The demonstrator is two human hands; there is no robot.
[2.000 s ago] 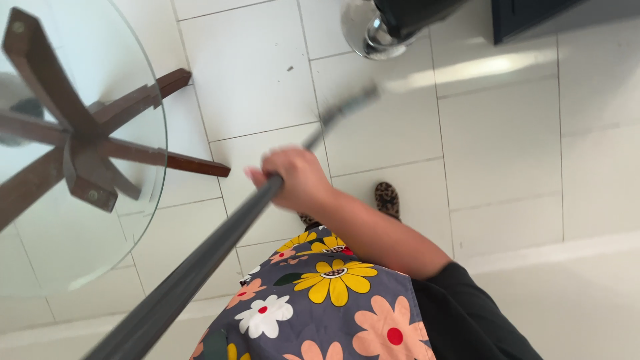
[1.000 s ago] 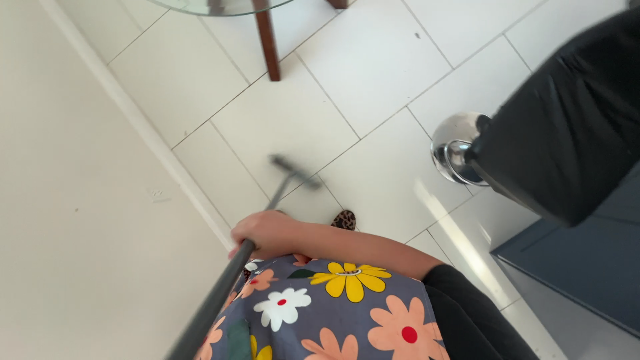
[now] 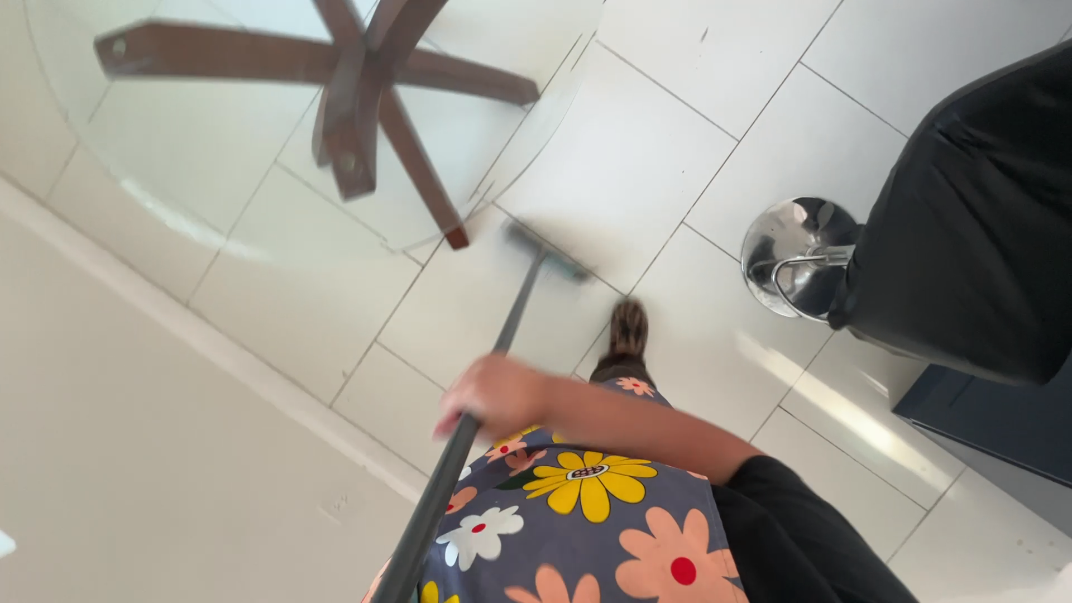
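Note:
My right hand is closed around the dark pole of a long-handled floor broom, about midway along what shows of it. The pole slants from the lower edge of the view up to a narrow broom head, blurred, on the white floor tiles. That head lies near one wooden table leg and just ahead of my patterned shoe. A flowered apron covers my front. My left hand is not in view; the near end of the pole runs out of the picture.
A round glass table on a crossed brown wooden base stands at upper left. At right is a bar stool with a black cover and chrome base, beside a dark cabinet. A wall with a white baseboard runs along the left.
The view has swung, bringing the glass table back over the upper left. My right hand keeps its hold on the pole, and the broom head is now close to a table leg.

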